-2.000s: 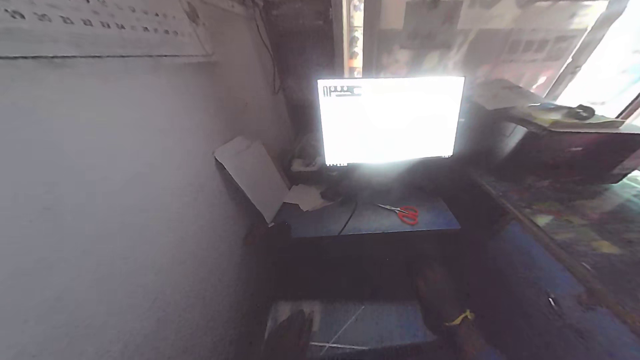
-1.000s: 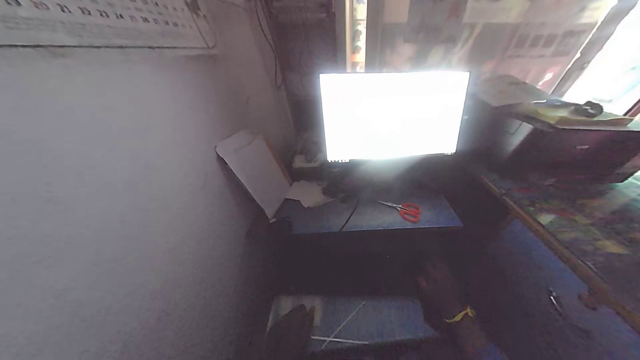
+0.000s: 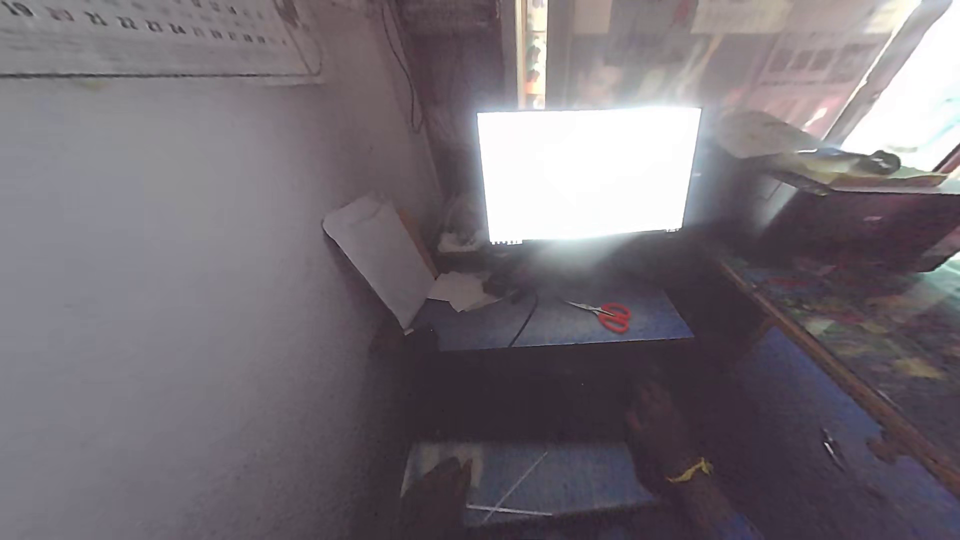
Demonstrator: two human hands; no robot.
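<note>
My left hand [image 3: 439, 495] rests at the left part of a blue lower board [image 3: 570, 472], near two thin pale strips [image 3: 517, 487] that cross on it. My right hand [image 3: 660, 424], with a yellow band at the wrist, lies at the board's right end in deep shadow. Whether either hand holds something is too dark to tell. On the raised blue shelf [image 3: 480, 330] beyond lie red-handled scissors [image 3: 611, 315] with their blades pointing left. Behind them a monitor [image 3: 589, 172] glows white.
A white wall [image 3: 165, 262] with a calendar [image 3: 150, 37] runs along the left. A sheet of white board [image 3: 386, 255] leans there beside torn paper [image 3: 461, 291]. At the right stand a dark box [image 3: 855, 225] and a counter with a worn wooden edge [image 3: 832, 367]; a small metal tool [image 3: 831, 450] lies nearer.
The dark figures at the screen's upper left, seen two seconds ago, are gone. Both hands remain in about the same places.
</note>
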